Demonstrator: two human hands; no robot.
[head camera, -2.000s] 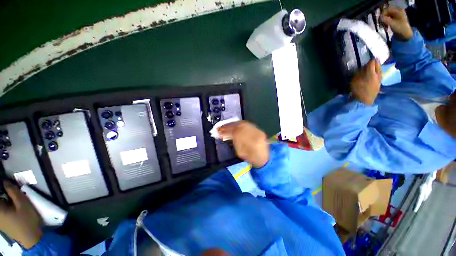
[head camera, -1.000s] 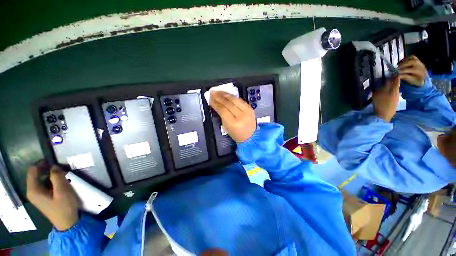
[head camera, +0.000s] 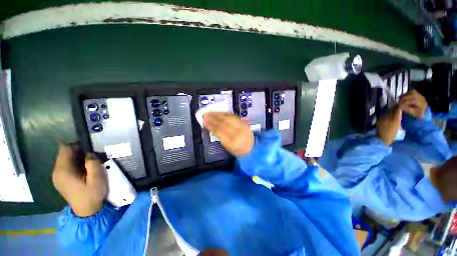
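Note:
Five grey smartphones lie back up in a long black tray (head camera: 76, 102). My right hand (head camera: 229, 132) presses a small white cloth (head camera: 216, 108) on the upper back of the middle phone (head camera: 212, 151), partly hiding its lenses. The leftmost phone (head camera: 116, 137) and the second phone (head camera: 173, 130) show round dark lenses and a white label. My left hand (head camera: 80, 175) is at the tray's lower left corner, fingers curled around a white sheet with small dark dots (head camera: 119, 185). The sheet hangs over the tray's edge.
A white container (head camera: 328, 67) lies beyond the tray's right end, by a long white strip (head camera: 320, 117). More white strips (head camera: 10, 135) lie far left. A chipped white conveyor edge (head camera: 200, 17) runs behind. Another person in blue (head camera: 386, 170) works at right.
My right hand has moved with the cloth from the rightmost phone, over the one beside it, to the middle phone. My left hand still holds the white sheet. The view has shifted left.

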